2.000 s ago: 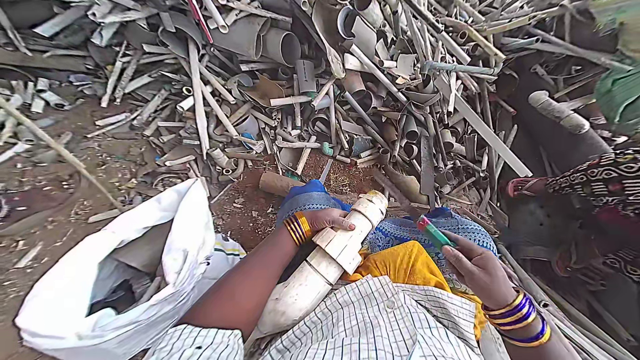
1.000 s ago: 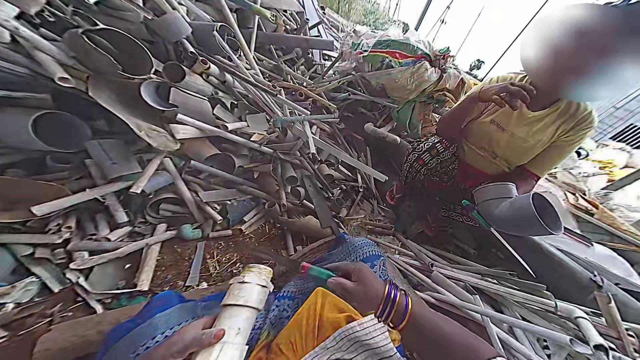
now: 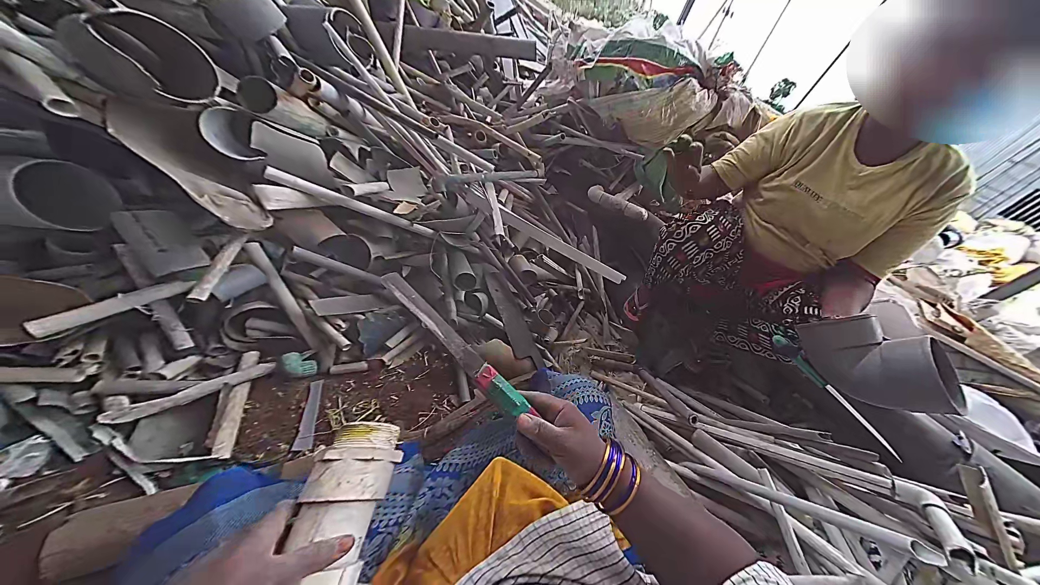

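Observation:
My left hand point(image 3: 264, 552), at the bottom edge, grips a cream plastic pipe fitting point(image 3: 345, 487) with a threaded yellowish end, over the blue patterned cloth on my lap. My right hand point(image 3: 556, 435), with bangles at the wrist, holds the red and green handle of a long flat blade point(image 3: 431, 321) that points up and left, apart from the fitting. The lower end of the fitting is out of view.
Scrap plastic pipes point(image 3: 317, 195) fill the left and centre. Long thin pipes point(image 3: 772, 479) lie at the lower right. A co-worker in a yellow shirt point(image 3: 821, 187) sits at the right, beside a grey pipe elbow point(image 3: 886, 361) and a green-handled blade point(image 3: 845, 402). Sacks point(image 3: 658, 97) stand behind.
The view has swung up and to the right, bringing the co-worker's upper body into sight. Both hands keep their holds; the white sack seen at the left two seconds ago is out of view.

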